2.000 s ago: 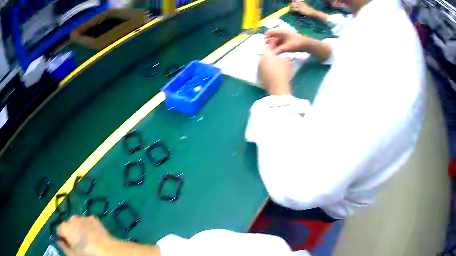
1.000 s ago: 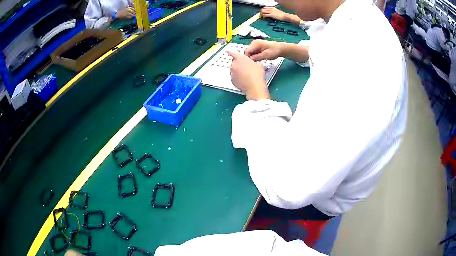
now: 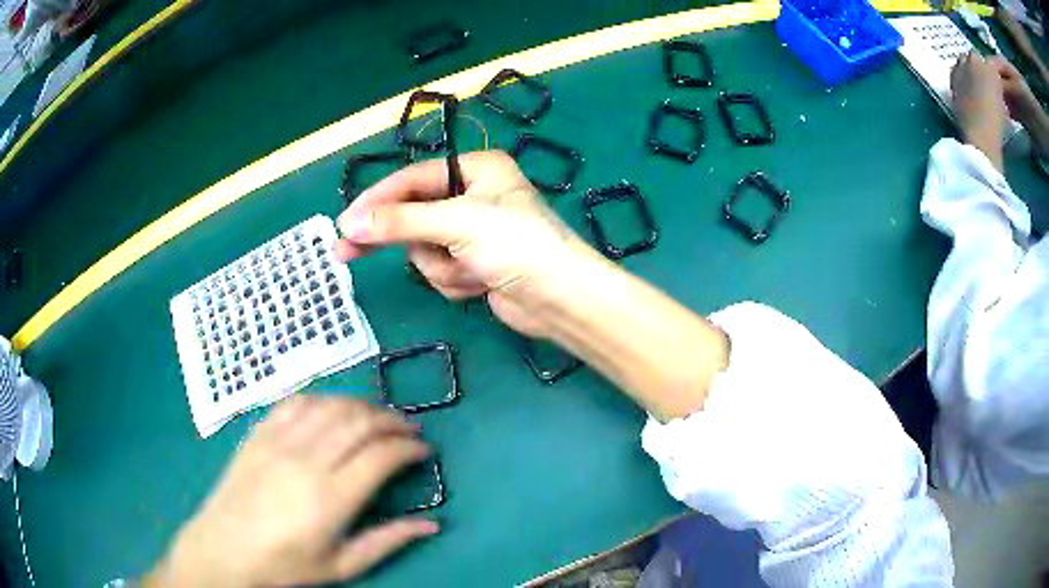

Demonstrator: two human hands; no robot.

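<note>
My right hand (image 3: 472, 230) is shut on dark, slim tweezers (image 3: 451, 149), which stick up behind the fingers. Its thumb and fingertips are at the upper right corner of a white parts tray (image 3: 366, 333) holding rows of small dark parts; the tweezer tip cannot be made out. My left hand (image 3: 311, 494), blurred, is below the tray. Its spread thumb and fingers lie around and partly over a black frame (image 3: 438, 482); whether they grip it is unclear. Another black frame (image 3: 457, 373) lies just above it. One more (image 3: 552, 365) is partly hidden under my right wrist.
Several black frames (image 3: 621, 221) lie on the green mat, some near the yellow-edged strip (image 3: 265, 161). A thin yellow loop (image 3: 483, 129) is among them. A blue bin (image 3: 837, 46) and a neighbouring worker's sleeves (image 3: 989, 310) are at right. A white fan (image 3: 23, 414) is at the left edge.
The view has swung left and down, bringing the white tray and my left hand into sight. My right hand, barely visible a second ago, is now over the tray's corner. The blue bin sits farther right.
</note>
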